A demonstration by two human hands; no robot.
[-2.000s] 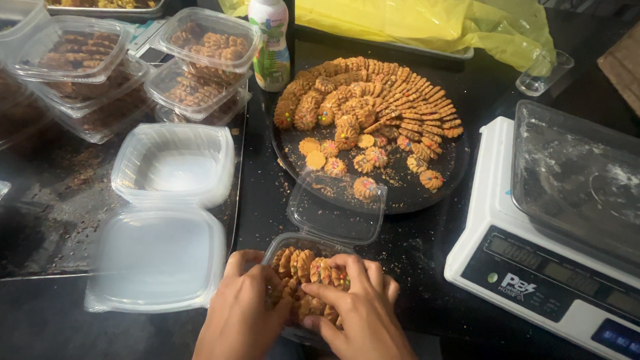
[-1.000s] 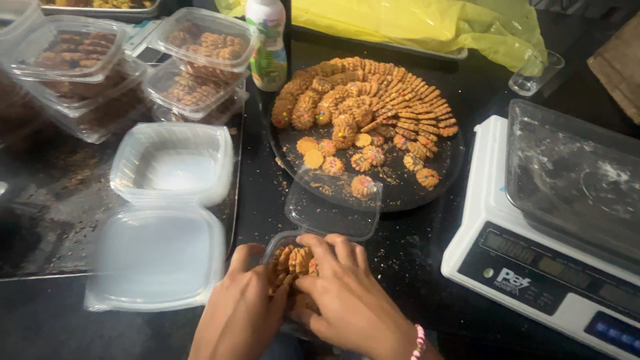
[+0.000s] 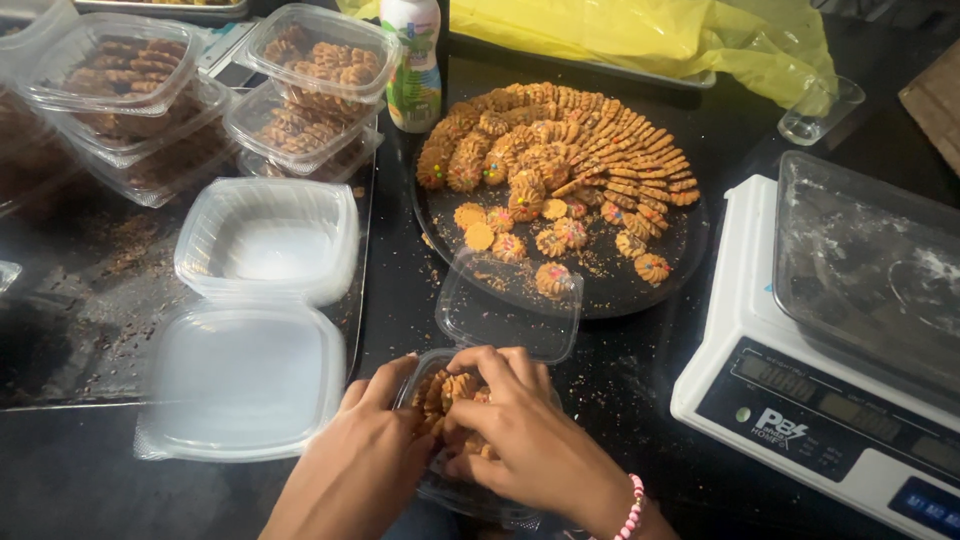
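Note:
Both my hands are at a clear plastic clamshell container [image 3: 510, 514] at the bottom centre, its lid [image 3: 510, 307] folded back over the rim of a round black tray [image 3: 600, 309]. Ridged cookies [image 3: 442, 397] stand in rows inside it. My left hand [image 3: 379, 435] lies along the container's left side, fingertips at the cookies. My right hand [image 3: 510, 435], with a beaded bracelet at the wrist, reaches in from the right, its fingers curled on cookies. How firmly either hand grips is hidden. More cookies [image 3: 547, 142], some with coloured sprinkles, fan across the tray.
Left are nested, open plastic containers [image 3: 266, 240] and stacks of filled ones [image 3: 315, 82] on a dark baking tray [image 3: 97, 300]. Behind stand a bottle [image 3: 415, 67], yellow plastic sheeting [image 3: 600, 34] and a clear cup [image 3: 821, 112]. A white digital scale [image 3: 739, 300] is at right.
My right hand has shifted over the container and covers more of its cookies; its bracelet, out of sight two seconds ago, now shows. My left hand stays at the container's left side.

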